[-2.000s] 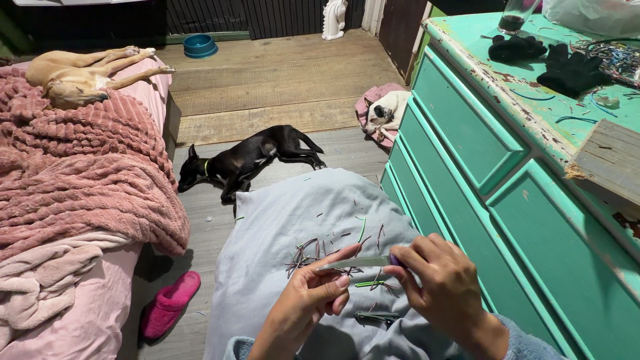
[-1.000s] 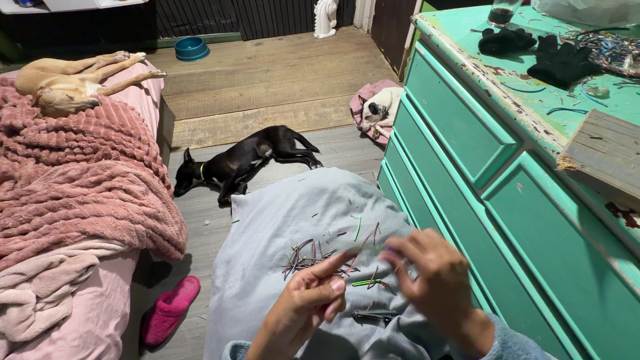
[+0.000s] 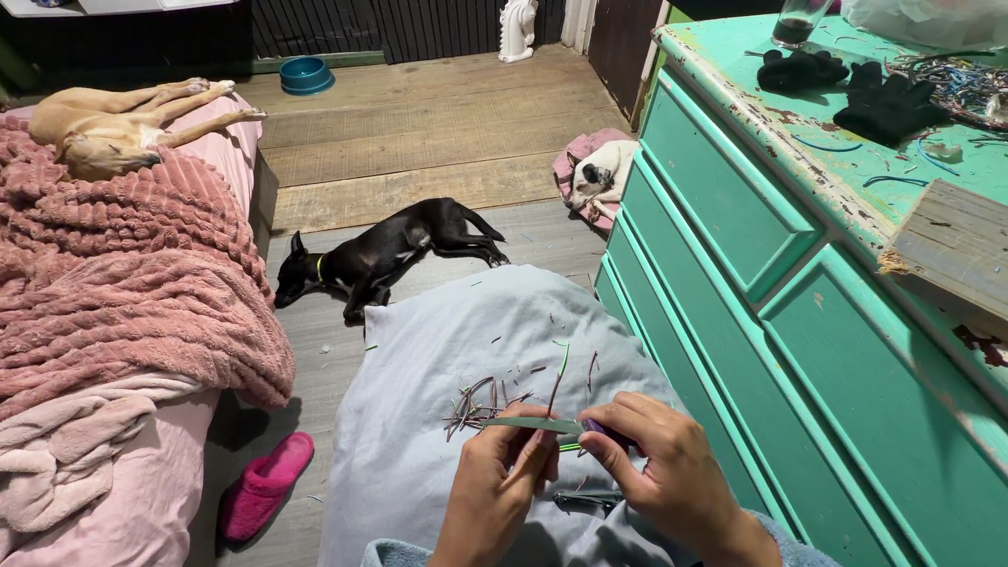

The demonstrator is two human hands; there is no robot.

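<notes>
Between its thumb and fingers my left hand (image 3: pixel 504 472) pinches a thin wire (image 3: pixel 557 382), brown with a green upper end, which stands upward. My right hand (image 3: pixel 661 465) is closed around the purple handle of a small knife (image 3: pixel 535 424); its blade lies level across the wire at my left fingertips. Under both hands a light grey-blue cloth (image 3: pixel 409 417) covers my lap. On it lie a loose pile of brown wire pieces (image 3: pixel 472 409), green pieces (image 3: pixel 568 447) and a dark tool (image 3: pixel 587 499), partly hidden by my right hand.
A turquoise dresser (image 3: pixel 787 291) at right bears black gloves (image 3: pixel 886 106), a wire tangle (image 3: pixel 965 87), a glass (image 3: pixel 794 25) and a wooden board (image 3: pixel 957 236). A black dog (image 3: pixel 394 248) lies ahead; a tan dog (image 3: pixel 102 134) is on the bed, a white dog (image 3: pixel 610 173) beside the dresser.
A second ago my hands were apart; now they are together, with the blade against a wire that stands up from my left fingers. The dogs have stayed where they were.
</notes>
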